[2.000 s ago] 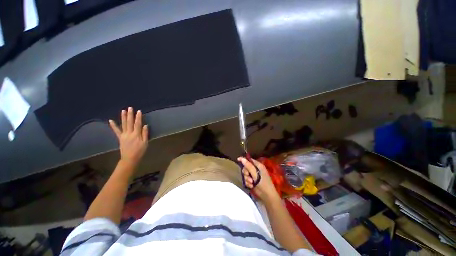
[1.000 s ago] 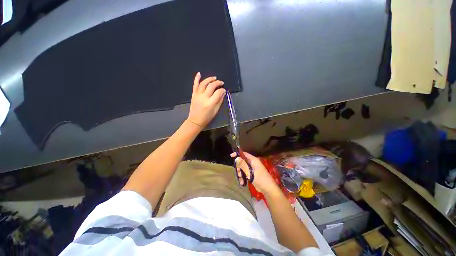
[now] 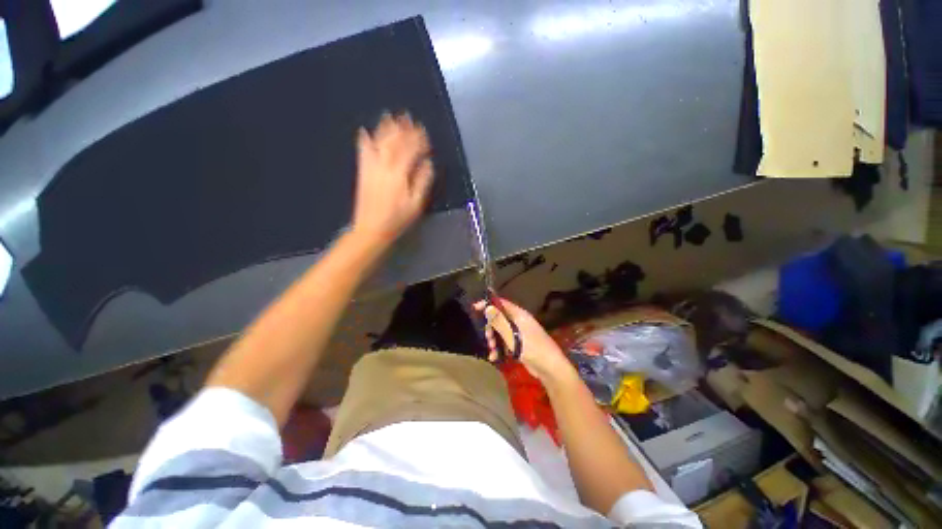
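A dark cloth panel (image 3: 238, 165) lies flat on the grey table (image 3: 599, 114), its curved notch at the left and its straight end at the right. My left hand (image 3: 395, 176), slightly blurred, is over the panel near its right end, fingers apart, holding nothing. My right hand (image 3: 522, 341) grips the handles of the fabric shears (image 3: 480, 238) just off the table's near edge. The long silver blades point away from me, their tips at the panel's near right corner. Whether the blades are on the cloth edge is hard to tell.
Tan card patterns (image 3: 811, 93) lie over dark cloth at the table's right end. Dark bundles with white slips (image 3: 77, 16) are at the far left. Below the table are a grey box (image 3: 702, 449), a yellow item (image 3: 630, 394), plastic bags, cardboard and blue cloth (image 3: 811, 289).
My left hand has moved from the panel's near edge to its right end, then slightly back left and farther in. The shears have come up to the panel's near right corner.
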